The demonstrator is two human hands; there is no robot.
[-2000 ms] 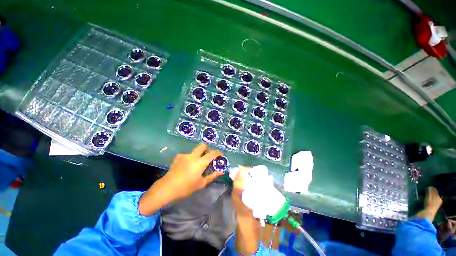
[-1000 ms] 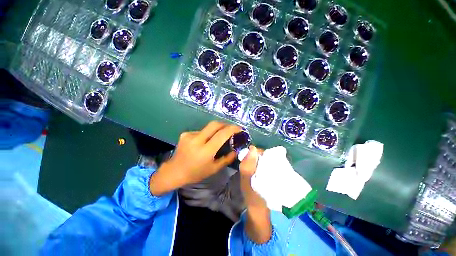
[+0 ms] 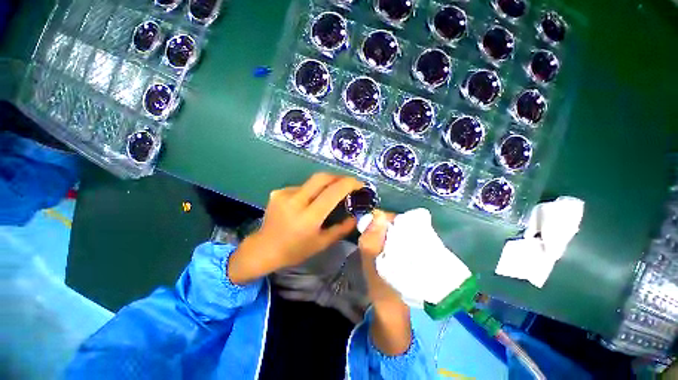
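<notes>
My left hand (image 3: 294,226) holds a short black lens unit (image 3: 362,200) by its sides in the fingertips, its glossy dark face up, just off the bench's front edge. My right hand (image 3: 375,241) is closed on a white wipe (image 3: 420,256) wrapped around a green air gun (image 3: 453,298). A white tip of the wipe touches or nearly touches the lens unit's near edge. The fingers under the wipe are partly hidden. A clear hose (image 3: 520,355) runs from the green tool to the lower right.
A full clear blister tray (image 3: 262,122) with dark round units lies just ahead. A part-filled tray (image 3: 74,89) is at the left. A crumpled spare wipe (image 3: 543,241) lies right of the full tray. A small-part tray (image 3: 654,297) is at the far right edge of the green bench (image 3: 215,141).
The view has moved closer to the hands and trays. Both hands stay together at the lens unit, which has tilted between the fingers. The wipe and green tool remain in my right hand.
</notes>
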